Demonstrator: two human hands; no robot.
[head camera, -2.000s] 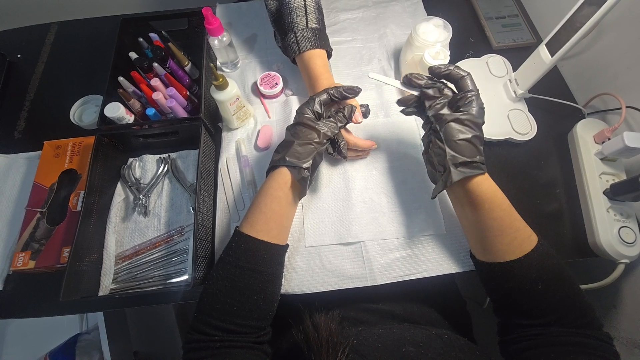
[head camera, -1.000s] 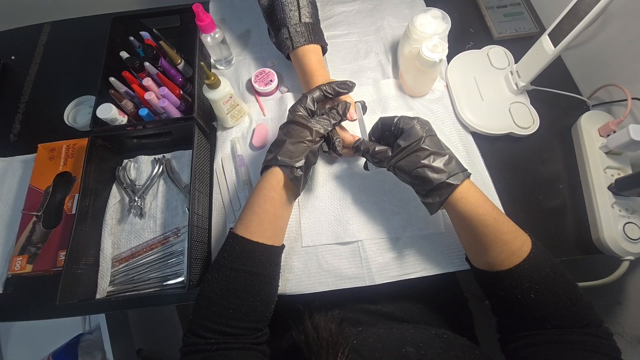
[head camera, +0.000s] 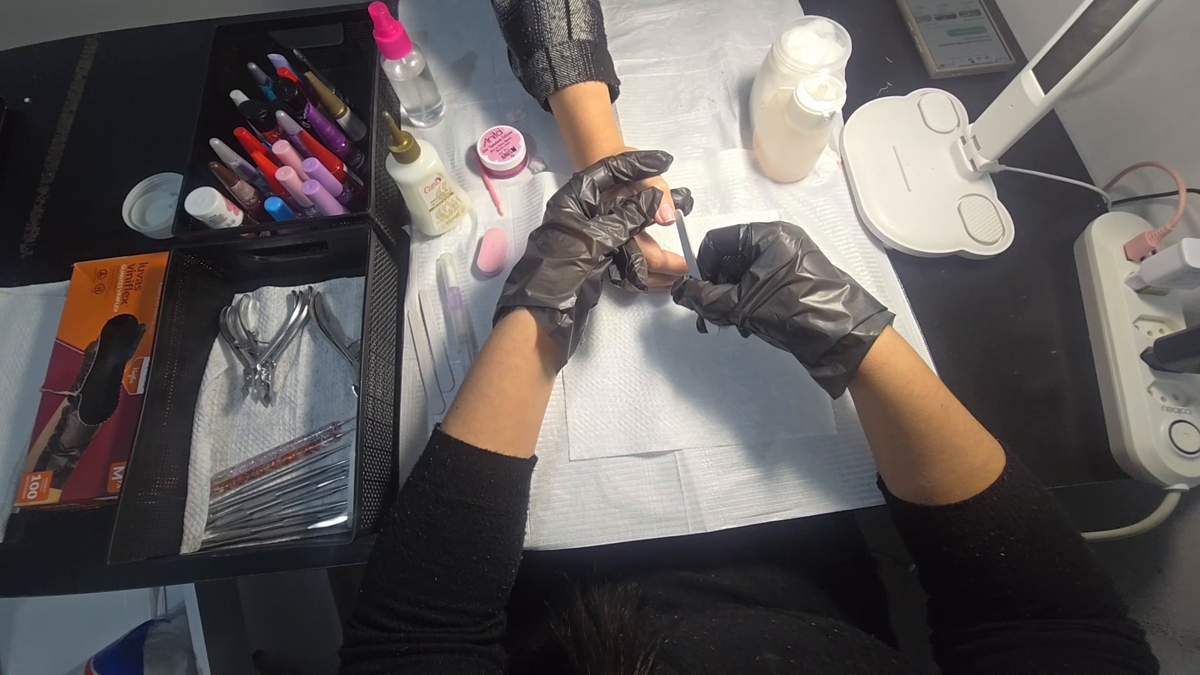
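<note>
My left hand (head camera: 581, 244), in a black disposable glove, is closed around the fingers of another person's hand (head camera: 654, 251), which reaches in from the far side in a grey sleeve. My right hand (head camera: 783, 291), gloved the same way, pinches a thin nail file (head camera: 686, 246). The file's far end lies against or very near the nail of one raised finger; exact contact is hard to tell. White paper towels (head camera: 694, 394) lie beneath the hands. Left of them are a pink oval piece (head camera: 491, 251), a small pink-lidded jar (head camera: 502, 151) and slim tools (head camera: 431, 347).
Black baskets hold polish bottles (head camera: 291, 155) and metal nippers (head camera: 265, 342) with metal tools. A spray bottle (head camera: 418, 89) and a lotion bottle (head camera: 427, 187) stand beside them. At right are plastic bottles (head camera: 797, 117), a white lamp base (head camera: 923, 173) and a power strip (head camera: 1139, 347). A glove box (head camera: 89, 375) lies far left.
My right hand has come left and down from beside the plastic bottles, bringing the file to the other person's finger. My left hand keeps its hold.
</note>
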